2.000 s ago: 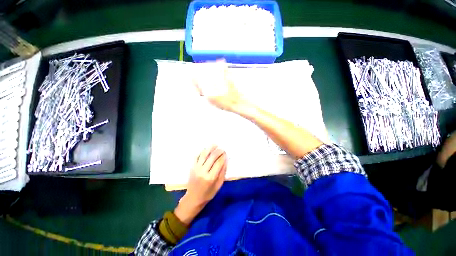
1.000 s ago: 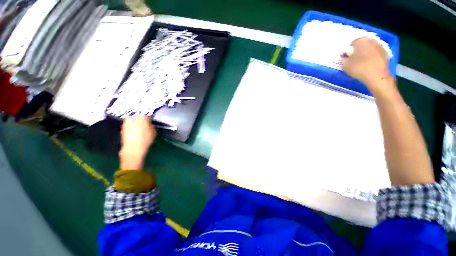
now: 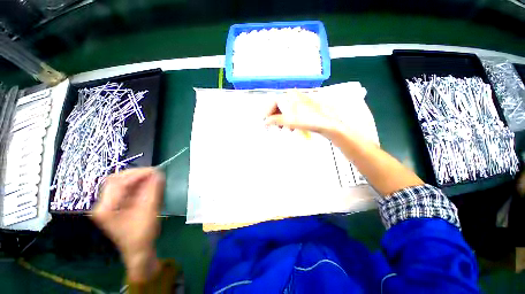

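Note:
My left hand is blurred at the near edge of the left black tray. A thin pale rod sticks out from its fingertips to the right. My right hand is over the upper middle of the white sheet, fingers bent together; whether a small part is between them cannot be told against the bright sheet. Dark lines show on the sheet's right part. The blue bin beyond the sheet holds a heap of small white parts.
The left black tray holds a loose rod pile. The right black tray holds more evenly laid rods. White filled sheets lie at far left. A clear plastic bag lies beyond the right tray. Part of a person shows at the right edge.
My right hand has left the blue bin and moved over the sheet. My left hand has come away from the rod pile with a rod. The view has turned back right.

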